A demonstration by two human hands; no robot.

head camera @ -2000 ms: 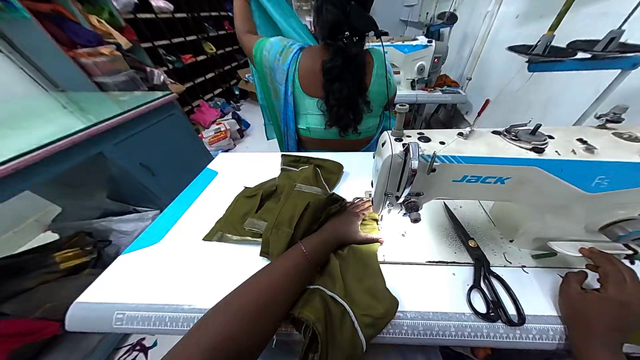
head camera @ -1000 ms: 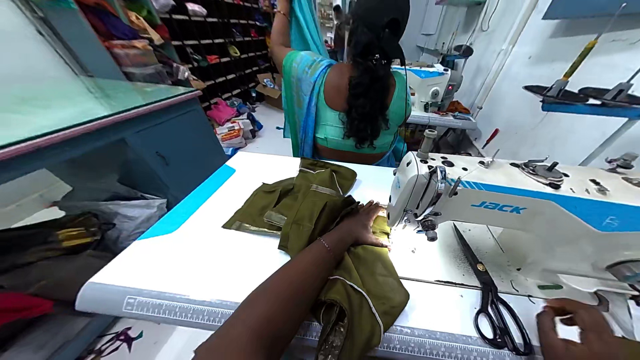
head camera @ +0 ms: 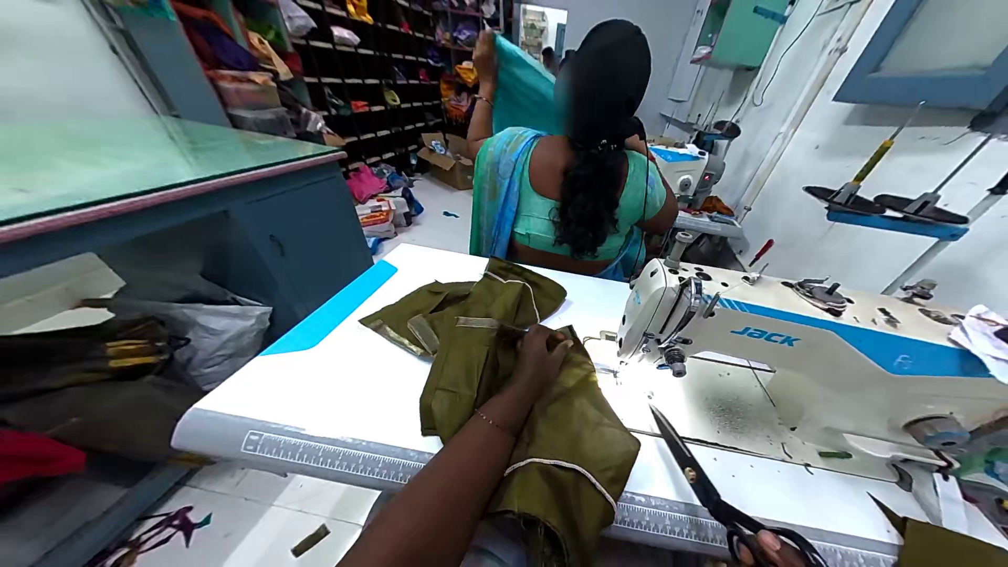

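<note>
My left hand (head camera: 539, 358) grips a fold of the olive-green garment (head camera: 472, 346), its fingers closed on the cloth. The garment, edged with white cord, lies over the table and hangs past its front edge, left of the needle area of the white and blue Jack sewing machine (head camera: 819, 354). At the bottom edge, my right hand (head camera: 770, 549) holds the black-handled tailor's scissors (head camera: 697, 480) by the handle loops. The blades point up and left toward the machine's foot and look closed. Much of my right hand is cut off by the frame.
The white table (head camera: 331, 394) has a ruler strip along its front. An olive cloth piece (head camera: 937, 543) lies at lower right. Ahead sits a person (head camera: 583, 181) with back turned, near another sewing machine (head camera: 681, 169). A glass-topped counter (head camera: 157, 165) stands at left, a thread stand (head camera: 898, 216) at right.
My left hand and the garment have moved left, away from the needle. My right hand has left the machine's right side and taken hold of the scissors, which lay on the table before.
</note>
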